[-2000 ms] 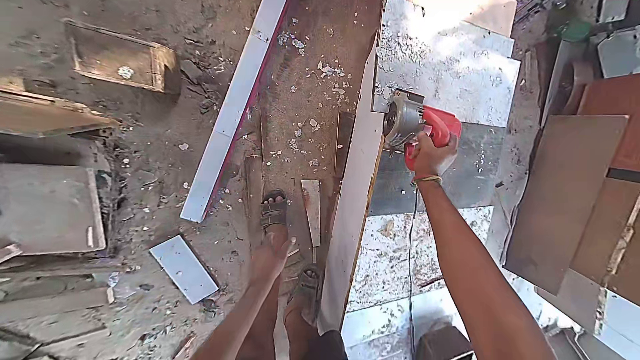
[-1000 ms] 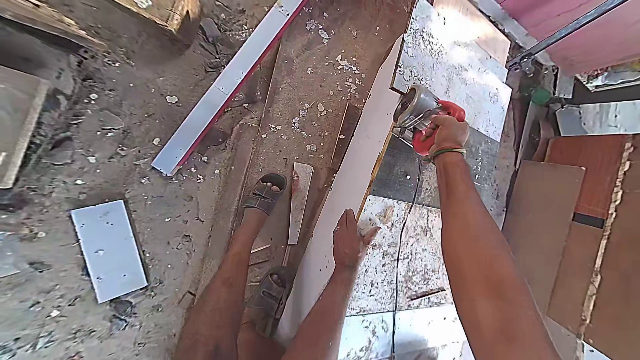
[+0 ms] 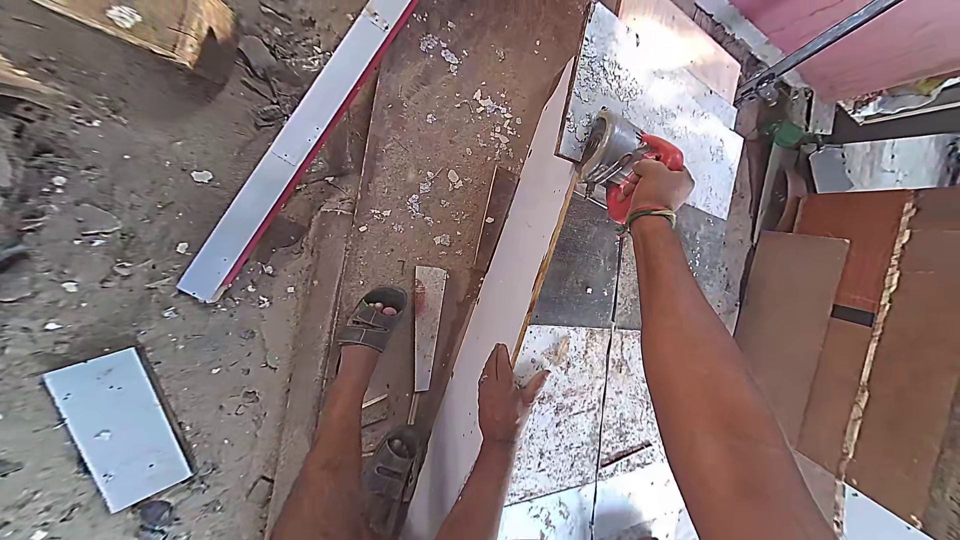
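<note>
My right hand (image 3: 660, 187) grips the red handle of a power saw (image 3: 613, 150) with a grey metal housing. The saw sits at the edge of a long white board (image 3: 517, 247), beside a whitish stained panel (image 3: 652, 82). Its blade cannot be made out. My left hand (image 3: 501, 397) lies flat with fingers spread on the board's right edge, nearer to me. A dark cord (image 3: 607, 375) runs from the saw down over the stained panels (image 3: 562, 405) and a dark grey panel (image 3: 574, 262).
A white strip with a red edge (image 3: 300, 135) and a small white board (image 3: 118, 427) lie on the dirt at left. My sandalled feet (image 3: 375, 319) stand left of the long board, near a narrow wood offcut (image 3: 429, 330). Brown panels (image 3: 791, 322) lean at right.
My left hand was off the board two seconds ago and now rests on it. The saw in my right hand has shifted slightly along the board's edge. The view has moved left.
</note>
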